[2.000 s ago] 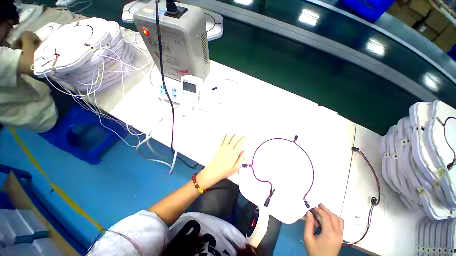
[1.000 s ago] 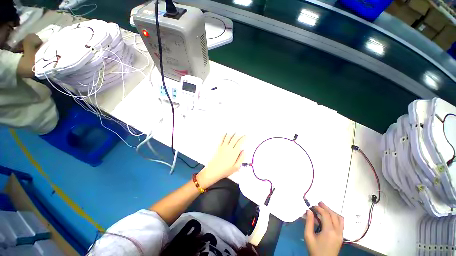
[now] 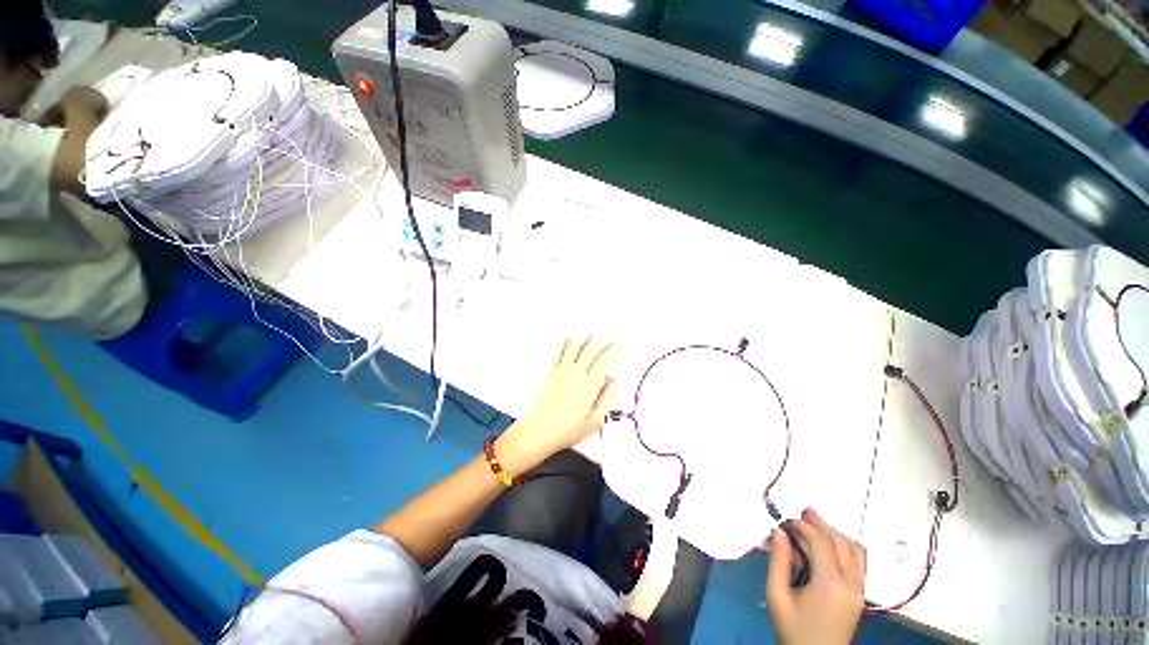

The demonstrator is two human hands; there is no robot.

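A white panel (image 3: 716, 422) lies on the bench in front of me, its edge hard to see against the white top. A thin dark red wire harness (image 3: 789, 422) curves around it in a ring, with small black connectors. My left hand (image 3: 573, 401) lies flat with fingers spread at the panel's left edge, beside a connector. My right hand (image 3: 817, 573) is at the panel's lower right, its thumb and fingers curled around a black connector or lead (image 3: 796, 554) that joins near the harness end. A loose harness (image 3: 948, 447) lies on the bench to the right.
Stacked white panels (image 3: 1052, 391) stand at the right. A beige-grey power box (image 3: 441, 107) and small meter (image 3: 476, 227) stand at the back left. Panels with white leads (image 3: 208, 139) are piled farther left, beside a person (image 3: 63, 239). A green conveyor (image 3: 706, 176) runs behind, carrying a panel (image 3: 561, 95).
The panel on the conveyor has moved right, out from behind the power box. Both my hands and the harness have stayed in place.
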